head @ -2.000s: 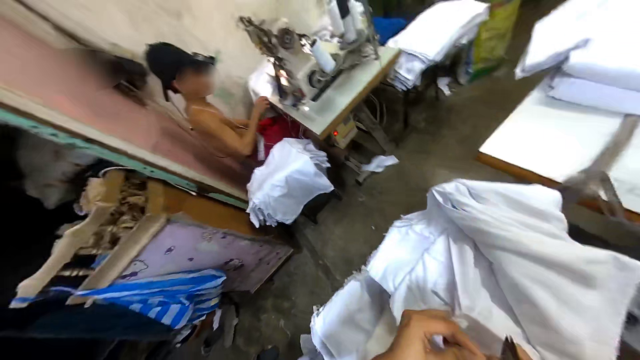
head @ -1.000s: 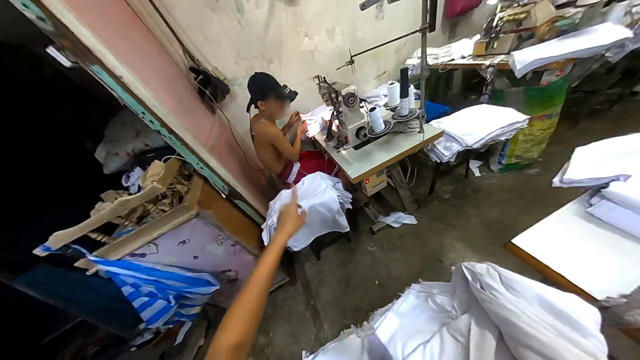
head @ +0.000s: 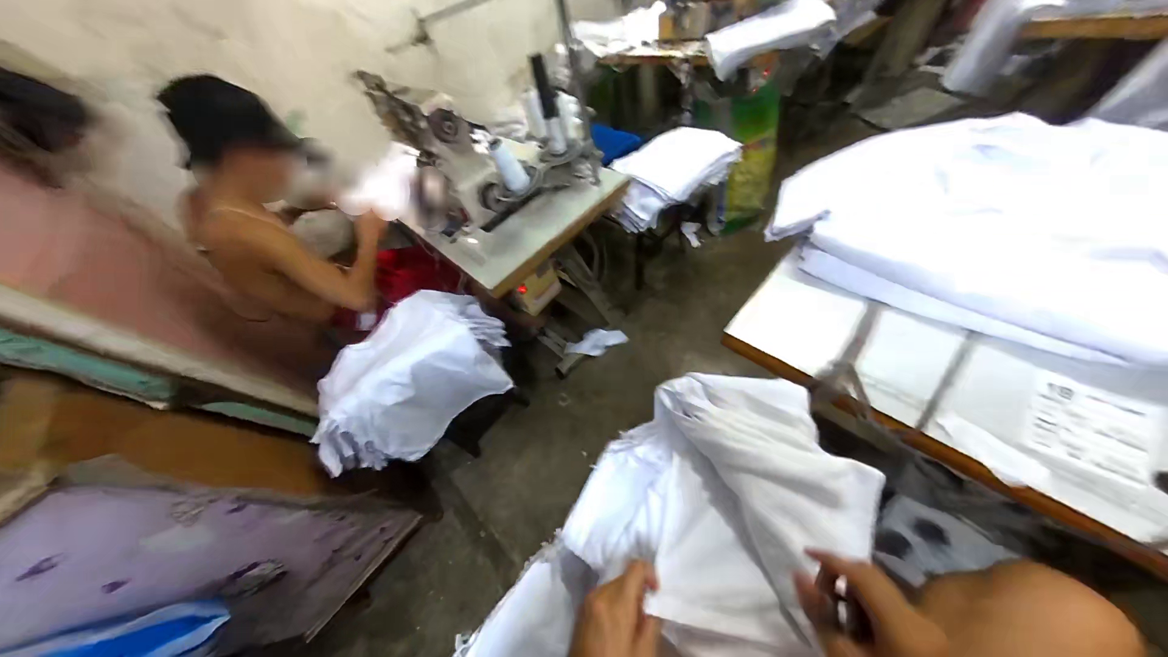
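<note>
A heap of white fabric pieces (head: 730, 493) lies low in front of me, with folded edges and frayed sides. My left hand (head: 616, 611) is at its lower part, the fingers bent against the cloth; whether they pinch it is unclear. At the right side of the heap is my right hand (head: 858, 607), closed around a small dark tool that is blurred and partly hidden by the fingers. My bare knee (head: 1031, 611) shows beside that hand.
Another person (head: 274, 237) handles white cloth at a sewing machine (head: 465, 173) with thread cones. White fabric (head: 411, 383) covers a stool nearby. At right, a white table (head: 803, 319) bears a large fabric stack (head: 985, 219). A purple patterned panel (head: 182, 557) stands lower left.
One second ago an arm reached out toward the fabric on the stool; now both hands are at the near heap. The view has shifted.
</note>
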